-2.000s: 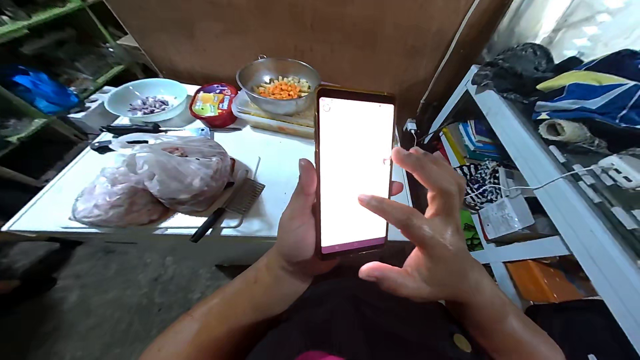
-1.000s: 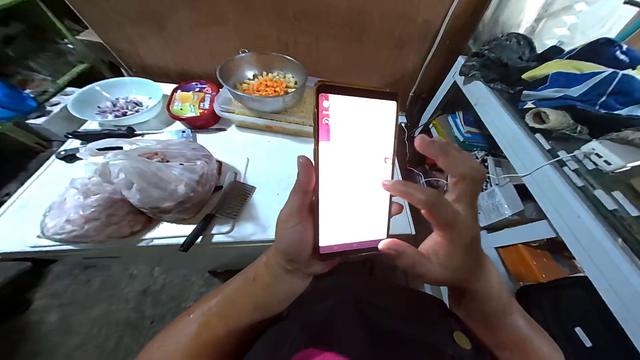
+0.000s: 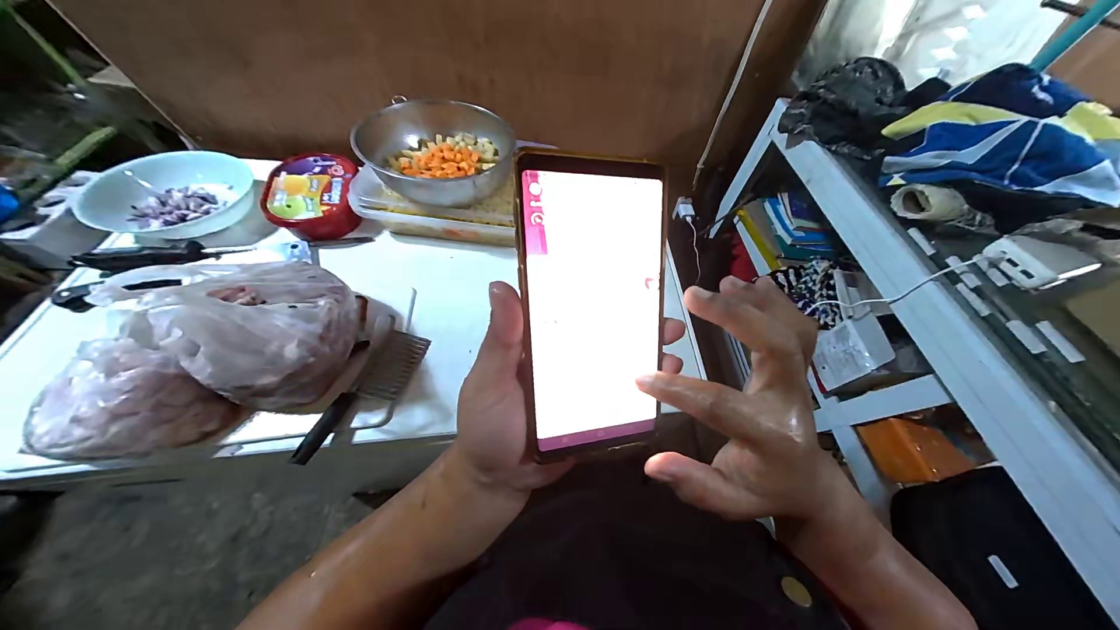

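Note:
My left hand [image 3: 503, 402] holds a smartphone [image 3: 595, 306] upright, its thumb along one edge and fingertips showing at the other. The screen is bright, mostly white, with a pink strip at its upper left. My right hand [image 3: 752, 402] holds nothing; its fingers are spread and the index fingertip is at the phone's lower right edge. Whether it touches the glass I cannot tell. Left of the phone, on the white table [image 3: 437, 271], lie plastic bags of raw meat [image 3: 262, 332] and a black-handled tool with a wavy metal blade [image 3: 385, 367].
Behind the bags stand a pale bowl of chopped purple onion [image 3: 166, 197], a red tub [image 3: 311, 197] and a steel bowl of diced vegetables [image 3: 437, 153] by a lidded plastic container [image 3: 446, 223]. A black-handled knife [image 3: 166, 254] lies there. A metal shelf [image 3: 919, 262] rises at right.
My right index finger has moved down along the phone's right side. A pink strip has appeared on the screen since the oldest frame. My left hand keeps hold of the phone.

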